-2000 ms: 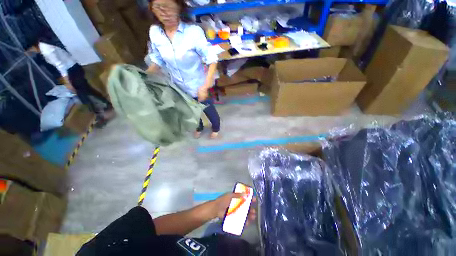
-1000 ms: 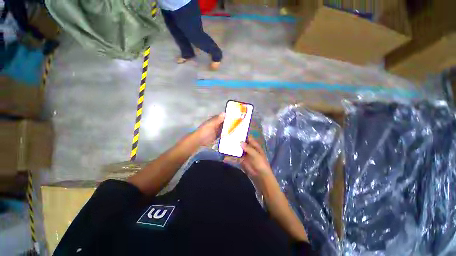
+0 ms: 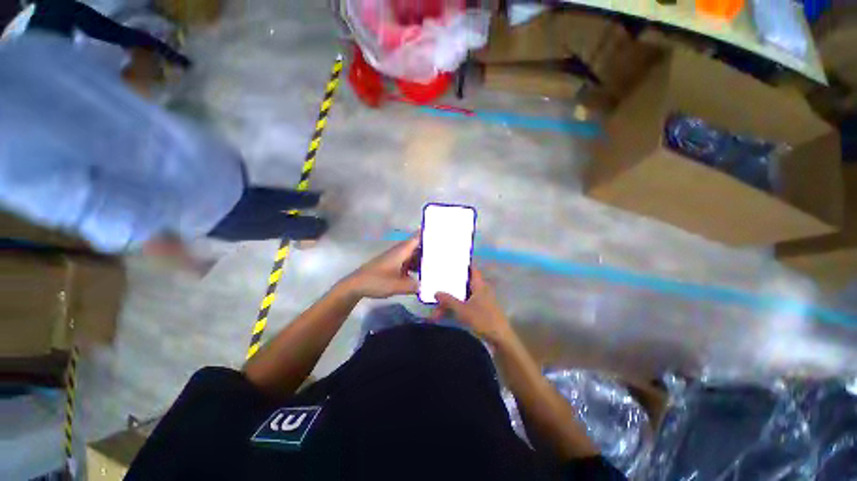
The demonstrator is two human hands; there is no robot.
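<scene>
A smartphone (image 3: 446, 254) with a plain bright white screen is upright in front of my chest, near the middle of the head view. My left hand (image 3: 387, 270) holds its left edge. My right hand (image 3: 476, 305) holds its lower right side, with the thumb at the bottom of the screen. Both hands are bare. The fingers behind the phone are hidden.
A person (image 3: 122, 150) in a light blue top bends at the left, blurred. An open carton (image 3: 724, 150) holds dark bagged goods at the right. Polybagged garments (image 3: 733, 427) lie at lower right. Clear and red plastic bags (image 3: 413, 38) are at the top. A sealed carton (image 3: 42, 305) is at left.
The screen has turned from white with red-orange to plain white. Both hands still hold the phone. The other person has moved left and closer, and the green sack is out of view. The view has shifted.
</scene>
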